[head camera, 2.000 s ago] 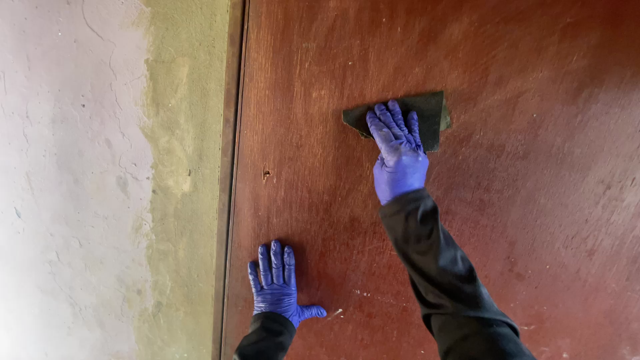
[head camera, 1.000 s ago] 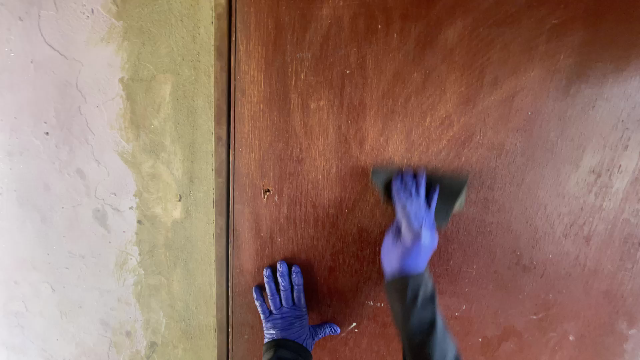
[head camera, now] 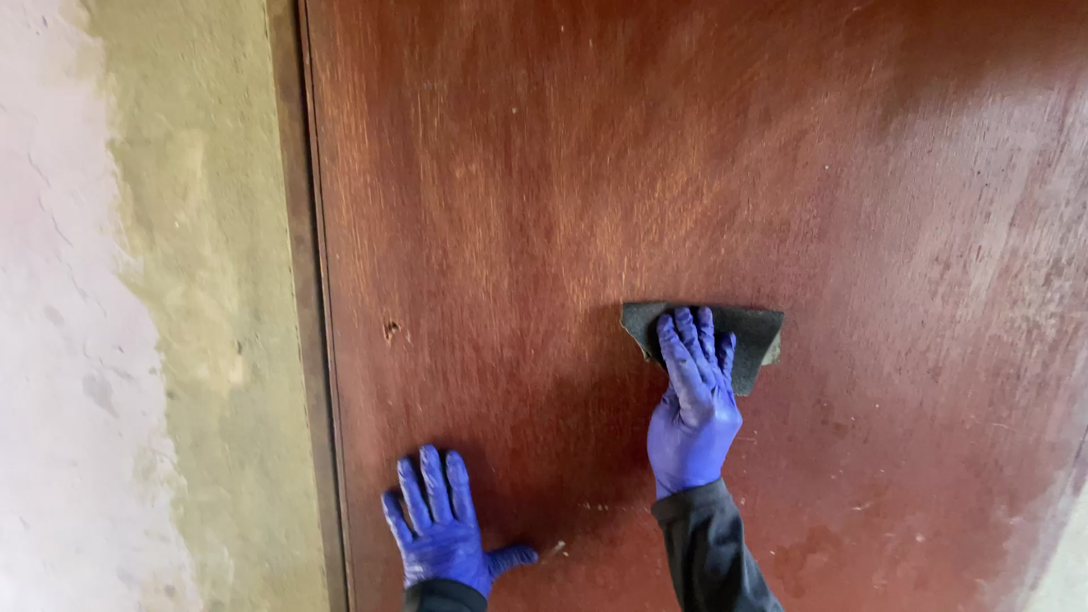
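A dark sheet, seemingly folded sandpaper (head camera: pixel 748 340), lies against a reddish-brown wooden door (head camera: pixel 544 212). My right hand (head camera: pixel 693 408), in a purple-blue glove, presses the sheet flat to the wood with its fingers spread over it; the palm side is hidden. Lower and to the left, my left hand (head camera: pixel 446 535), gloved the same way, rests flat on the door with fingers apart and holds nothing. Pale scuffs and light scratches mark the wood around both hands.
A narrow brown frame (head camera: pixel 310 340) runs along the door's left edge. Beyond it stands a wall with a greenish band (head camera: pixel 221 255) and cracked whitish paint (head camera: pixel 68 340). A small damaged spot (head camera: pixel 391 330) shows in the door above my left hand.
My right hand has moved down the door with the dark sheet since two seconds ago. My left hand stays flat on the wood.
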